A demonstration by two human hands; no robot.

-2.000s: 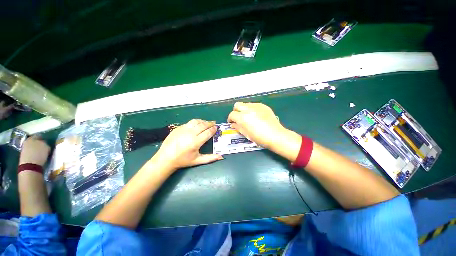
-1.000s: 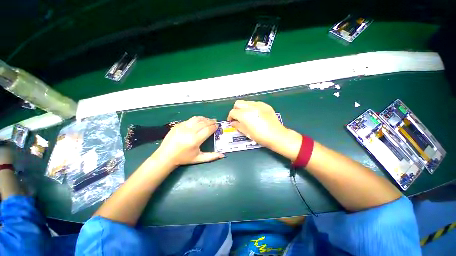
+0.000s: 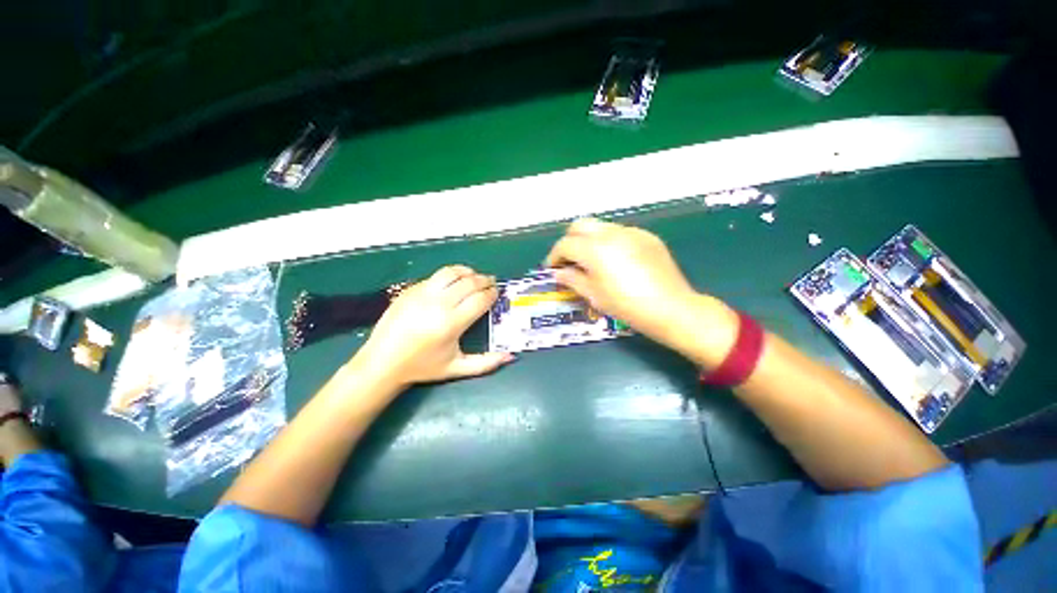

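Observation:
An open phone body [image 3: 539, 319] with an orange-yellow flex cable lies flat on the dark green mat in front of me. My left hand [image 3: 431, 330] holds its left end, with the thumb along the near edge and fingers at the upper left corner. My right hand [image 3: 626, 276] is over its upper right part, fingertips bunched together; whether they pinch a cable or tool cannot be seen. A red band [image 3: 737, 350] is on my right wrist. A black cable bundle [image 3: 342, 319] with gold-brown ends lies left of my left hand.
Two phone bodies [image 3: 887, 338] [image 3: 953, 307] overlap at right. White bits [image 3: 734, 198] lie near the white strip [image 3: 464, 213]. Phone bodies [image 3: 626, 90] [image 3: 825, 64] [image 3: 301, 156] are on the green belt. Clear bags [image 3: 220, 376] lie at left. Another person's blue sleeve [image 3: 46, 510] is far left.
My right hand has moved right and slightly up, uncovering more of the phone body. My left hand stays nearly in place. The belt phones have shifted right. The other person's hand has withdrawn from the small parts.

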